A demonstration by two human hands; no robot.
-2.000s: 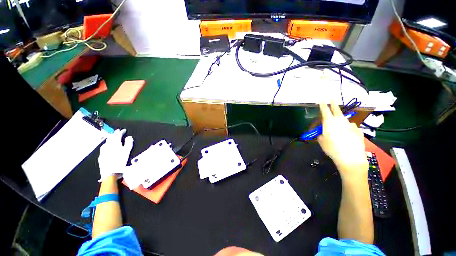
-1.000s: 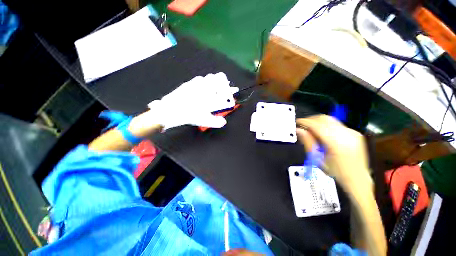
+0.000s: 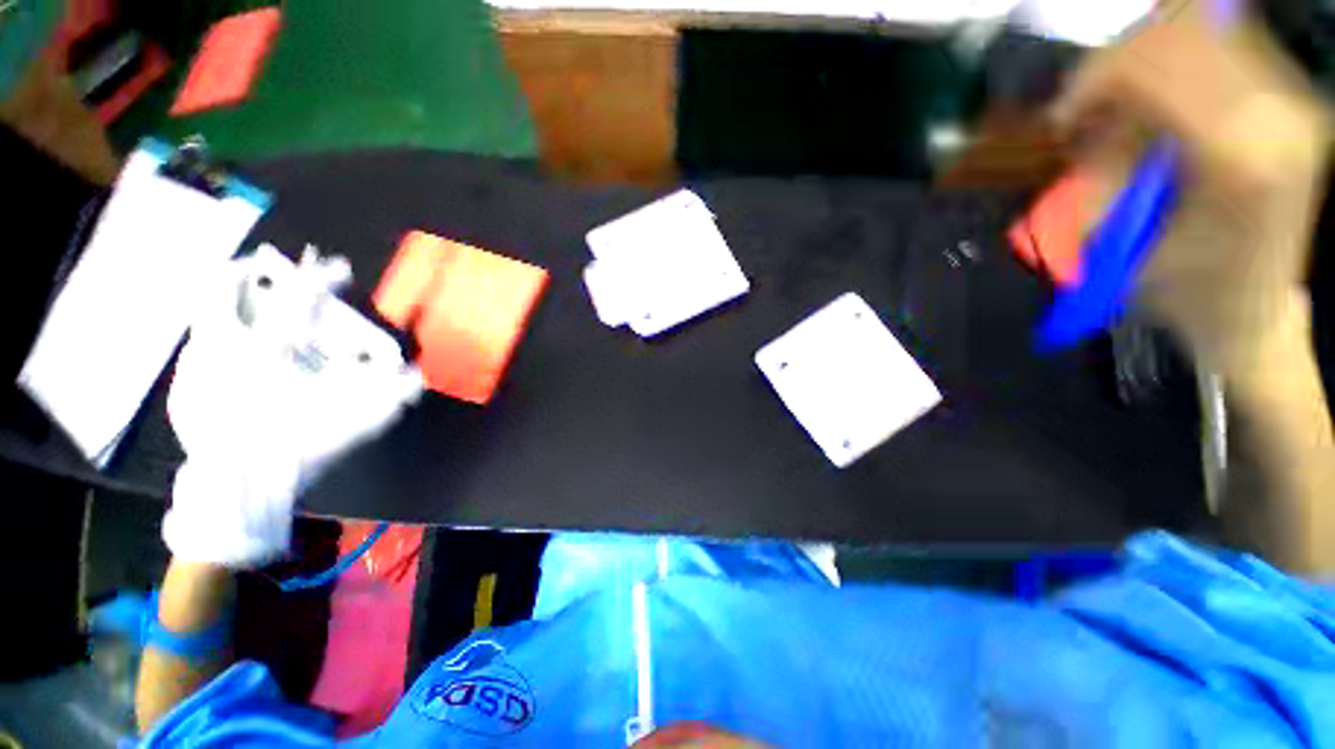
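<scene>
My gloved left hand (image 3: 256, 403) holds a white square unit (image 3: 330, 340) with dark corner dots, above the mat at left; glove and unit blend together. My bare right hand (image 3: 1208, 190) is blurred at the upper right, with a blue marker pen (image 3: 1120, 249) held in it. A second white unit (image 3: 669, 264) lies on the black mat at centre, and a third white unit (image 3: 849, 378) lies to its right. An orange-red foam pad (image 3: 466, 313) lies bare beside the left hand.
A clipboard with a white sheet (image 3: 135, 300) lies at far left. Another orange-red pad (image 3: 1057, 231) is partly behind the right hand. The wooden shelf (image 3: 603, 103) stands behind the mat (image 3: 615, 454). A flat red pad (image 3: 227, 62) lies on the green surface.
The left hand has lifted the left unit off its foam pad and moved it left. The right hand has moved from the middle units to the upper right. The view has turned.
</scene>
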